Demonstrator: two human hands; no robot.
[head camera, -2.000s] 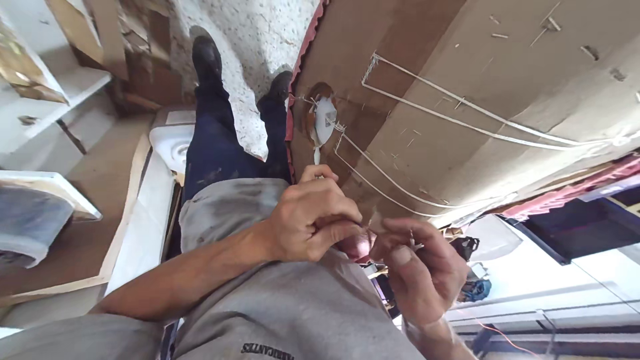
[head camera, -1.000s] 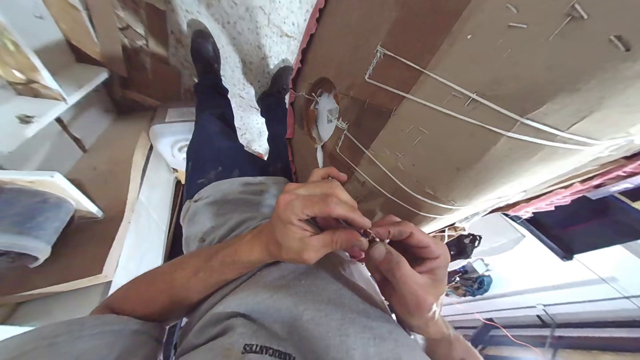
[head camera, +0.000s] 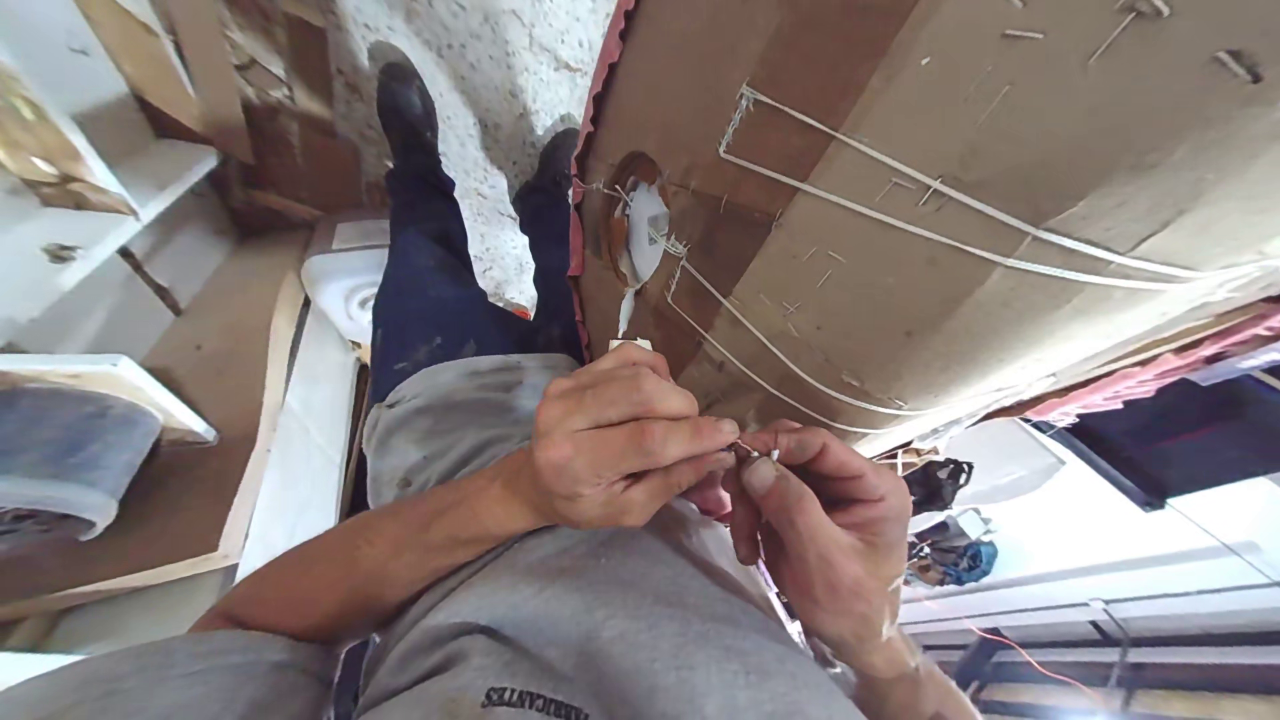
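My left hand (head camera: 625, 440) pinches one end of a thin wire (head camera: 748, 447) between thumb and fingertips. Touching the same wire from the other side, my right hand (head camera: 825, 510) has thumb and forefinger closed on its white-tipped end. Just above my left hand, a small pale block (head camera: 630, 344) shows, partly hidden by the fingers. A white plastic fitting (head camera: 647, 232) sits in an oval hole of a brown cardboard-like panel (head camera: 800, 260). White cords (head camera: 960, 240) run across that panel.
Red fabric trim (head camera: 592, 130) edges the panel. White shelving (head camera: 170, 180) stands at the left, near a bucket (head camera: 75, 450). A white plastic object (head camera: 345, 285) is beside my legs. Tangled dark items (head camera: 950, 550) lie at the right. An orange cord (head camera: 1035, 660) is at lower right.
My right hand has moved in from slightly apart, and its fingertips now meet the left ones at the wire. The panel and its cords have stayed in place.
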